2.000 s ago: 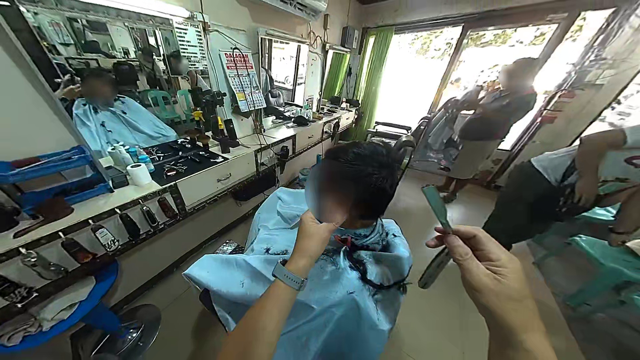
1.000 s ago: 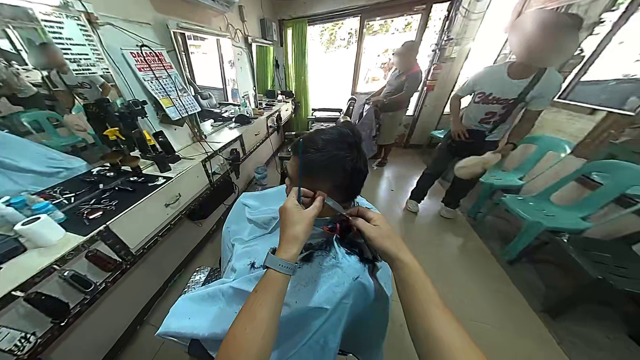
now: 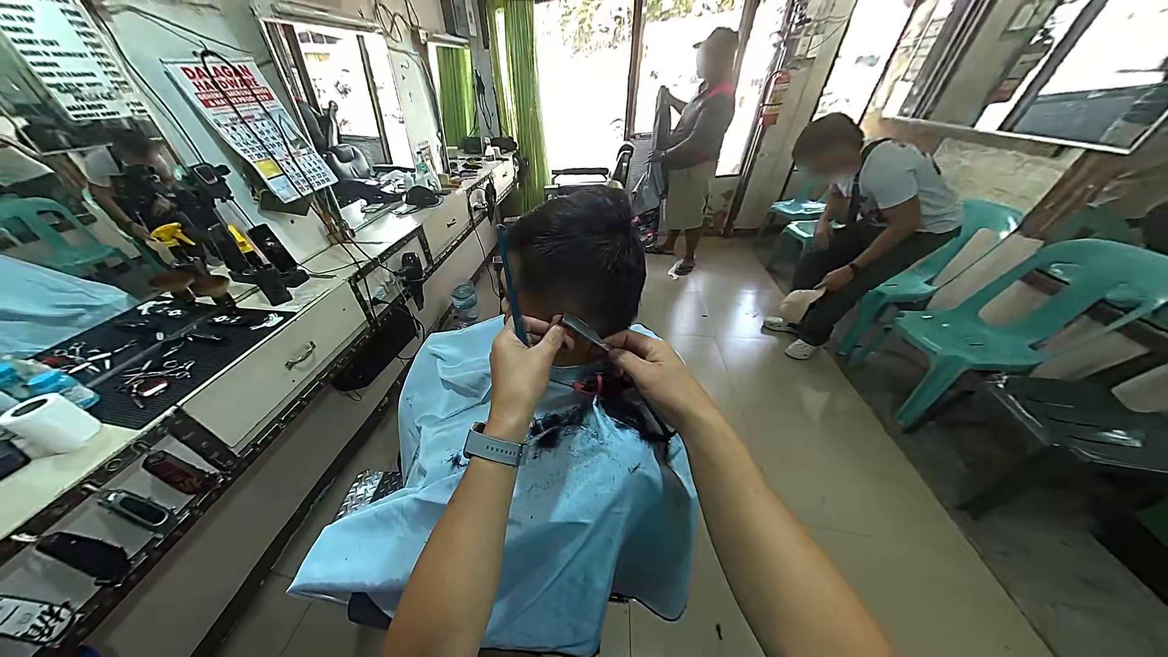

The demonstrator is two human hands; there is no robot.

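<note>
A person with short dark hair (image 3: 584,242) sits draped in a light blue barber cape (image 3: 566,520) strewn with cut hair (image 3: 557,424). My left hand (image 3: 525,370), with a grey watch on its wrist, holds a slim blue comb (image 3: 510,283) upright and has its fingers by the person's ear. From the right, my right hand (image 3: 657,370) grips a straight razor, its blade part (image 3: 584,330) lying against the head behind the ear. The razor's handle is mostly hidden by my right hand. Something red (image 3: 593,385) shows at the neck.
At left, a counter (image 3: 251,374) bears scissors (image 3: 155,376) on a black mat, a white paper roll (image 3: 50,422) and spray bottles. Green plastic chairs (image 3: 995,319) line the right wall, where a person (image 3: 876,201) sits. Another person (image 3: 698,137) stands near the glass doors.
My right hand has moved from out at the right, holding the razor up, to the side of the head. The person at right, standing a second ago, now sits bent forward. The view has turned right.
</note>
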